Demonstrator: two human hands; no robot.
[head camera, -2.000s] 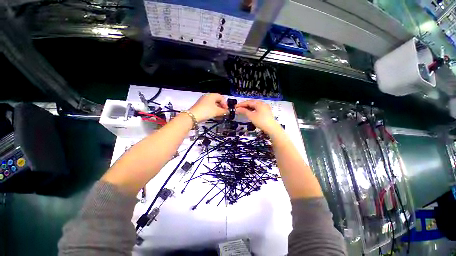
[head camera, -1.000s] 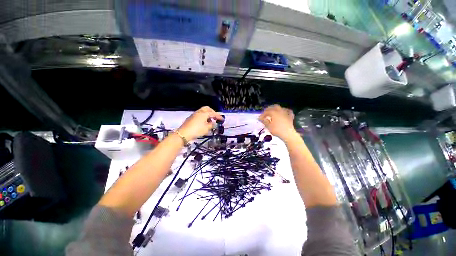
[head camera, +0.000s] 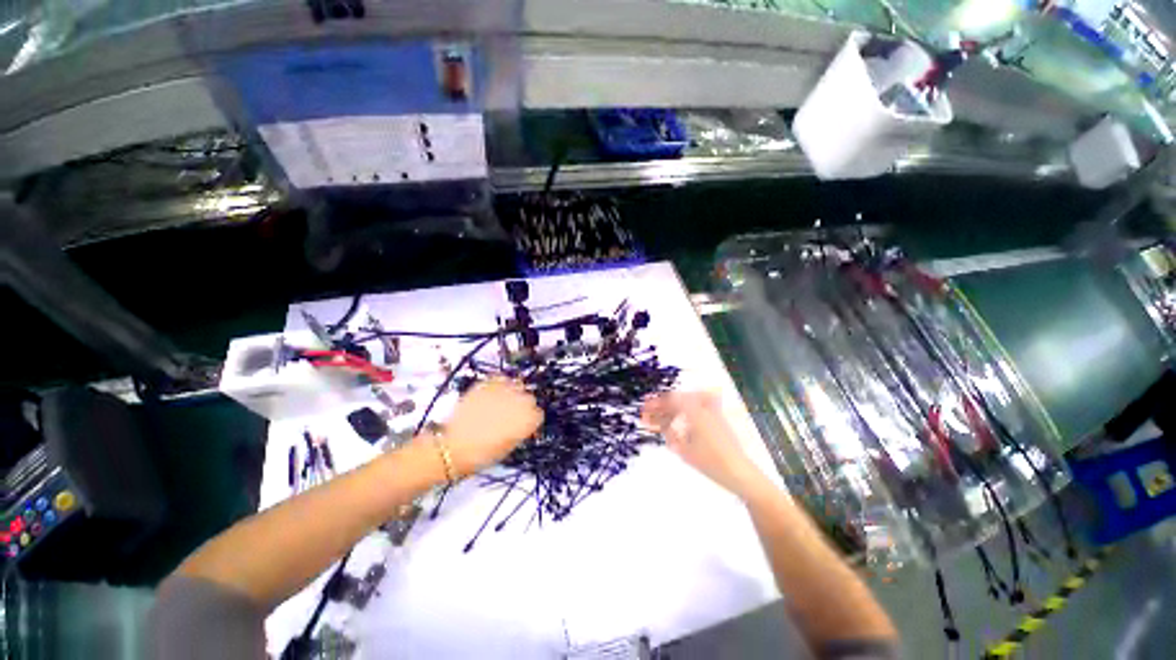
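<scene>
A tangled pile of black cable ties (head camera: 580, 432) lies on the white board (head camera: 516, 587). My left hand (head camera: 494, 423) is at the pile's left edge, fingers bent over the ties; whether it grips one is hidden. My right hand (head camera: 694, 432) is just right of the pile, fingers partly curled and blurred; I cannot tell if it holds anything. The black wire harness (head camera: 449, 383) runs from the board's lower left up to the blocks behind the pile. A black connector (head camera: 517, 293) stands at the back. Red leads (head camera: 348, 362) lie by the white block (head camera: 255, 377).
Harnesses on clear plastic (head camera: 890, 387) lie right of the board. A blue parts tray (head camera: 577, 262) is behind it. A white bin (head camera: 867, 116) hangs at upper right. A dark grey box with coloured buttons (head camera: 97, 496) is at the left. An instruction sheet (head camera: 374, 148) hangs above.
My left hand has left the black connector at the back and moved down to the pile. My right hand has moved down beside the pile. The view has shifted.
</scene>
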